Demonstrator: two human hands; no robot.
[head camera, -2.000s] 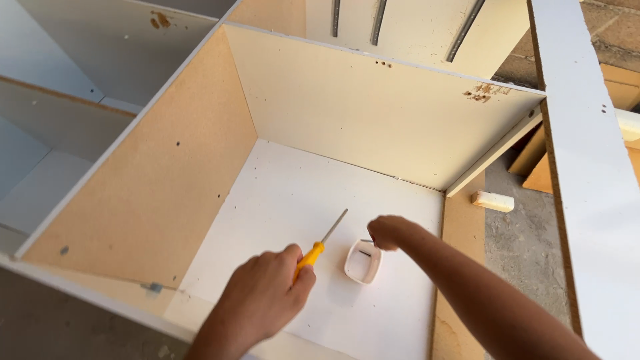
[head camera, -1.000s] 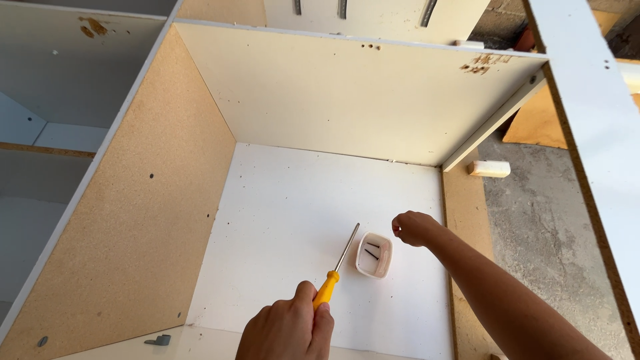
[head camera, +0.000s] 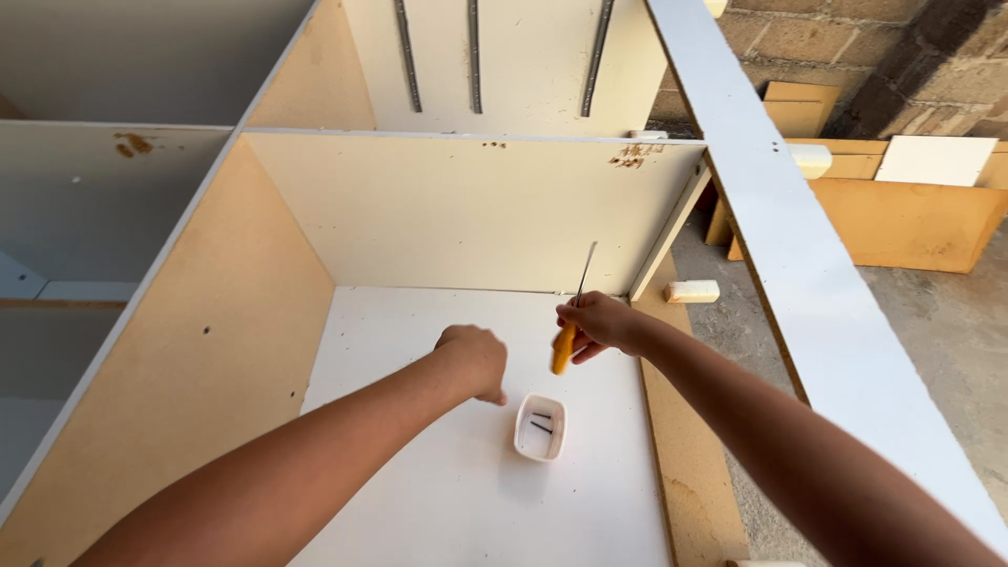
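Observation:
My right hand (head camera: 602, 324) holds a screwdriver with a yellow handle (head camera: 562, 347), its thin metal shaft pointing up and away towards the cream upright panel (head camera: 472, 213). To its left, my left hand (head camera: 475, 362) hangs over the white bottom panel (head camera: 441, 488), fingers bent downward; whether it holds anything is hidden. Just right of and below its fingertips stands a small white plastic tub (head camera: 540, 457) with a few dark screws (head camera: 541, 428) inside.
A bare particleboard side panel (head camera: 197, 315) rises at the left. On the right, a long white board (head camera: 795, 213) slants past the cabinet, beside a pale block (head camera: 692, 291). Metal drawer runners (head camera: 475, 55) line the far compartment. Loose boards (head camera: 906, 220) lean near a block wall.
The screwdriver has passed from my left hand to my right hand. My left hand has moved forward, to the left of the tub. The view has shifted.

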